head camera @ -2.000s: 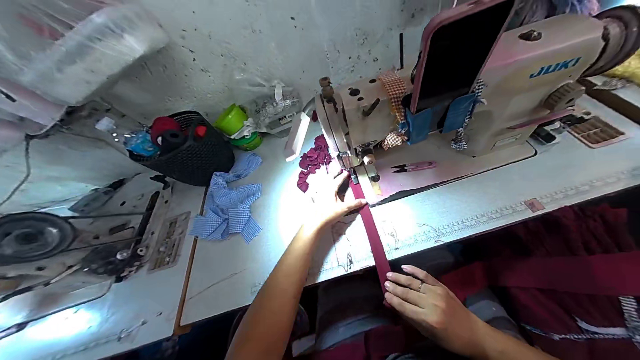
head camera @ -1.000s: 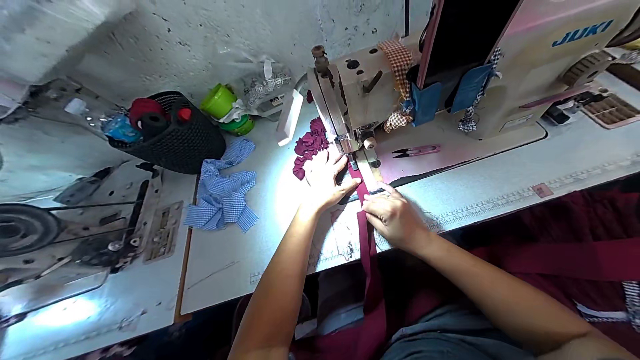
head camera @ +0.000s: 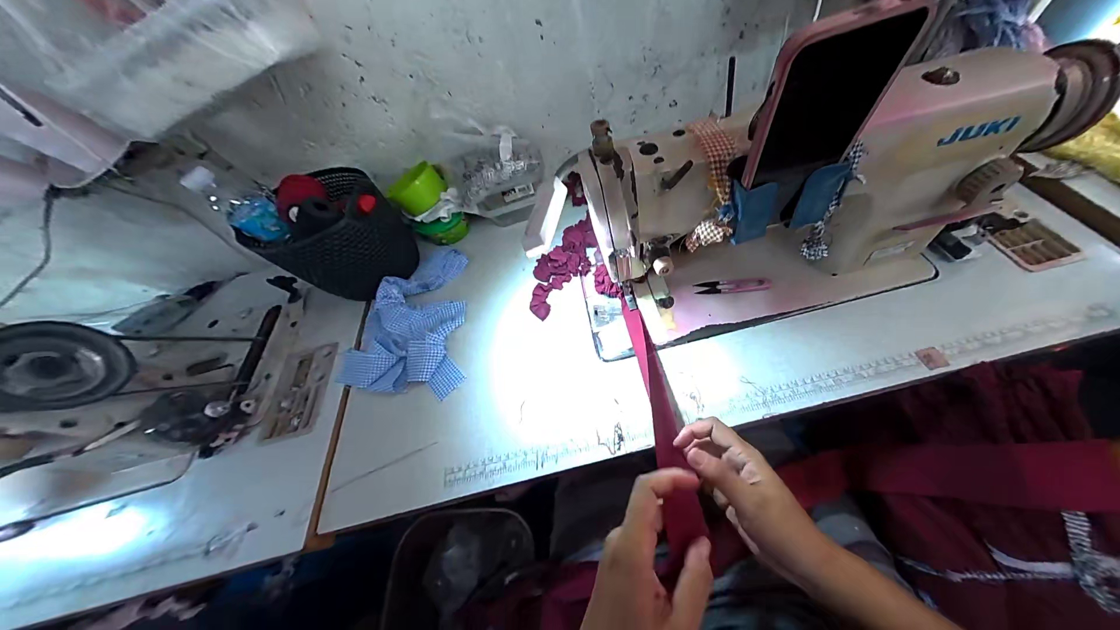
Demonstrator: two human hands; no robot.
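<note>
A maroon fabric strip (head camera: 662, 411) runs from under the presser foot of the Juki sewing machine (head camera: 884, 166) down past the table's front edge. My left hand (head camera: 646, 547) grips it between thumb and fingers below that edge. Close on its right, my right hand (head camera: 744, 490) has its thumb and fingertips at the strip's edge; whether they pinch it is unclear. Gathered maroon fabric (head camera: 564, 262) lies behind and left of the needle area. Pink-handled thread snips (head camera: 733, 286) rest on the machine bed. More maroon cloth (head camera: 980, 477) hangs at the lower right.
Blue checked cloth (head camera: 407, 332) lies on the white table (head camera: 394, 455), near a black basket (head camera: 350, 236) and green containers (head camera: 420, 197). A phone (head camera: 831, 96) is mounted on the machine. Another sewing machine (head camera: 175, 394) stands left. Below the table is a dark bin (head camera: 464, 560).
Both hands have moved from beside the presser foot down toward my body, past the table's front edge. The strip now stretches taut-looking between the foot and my left hand.
</note>
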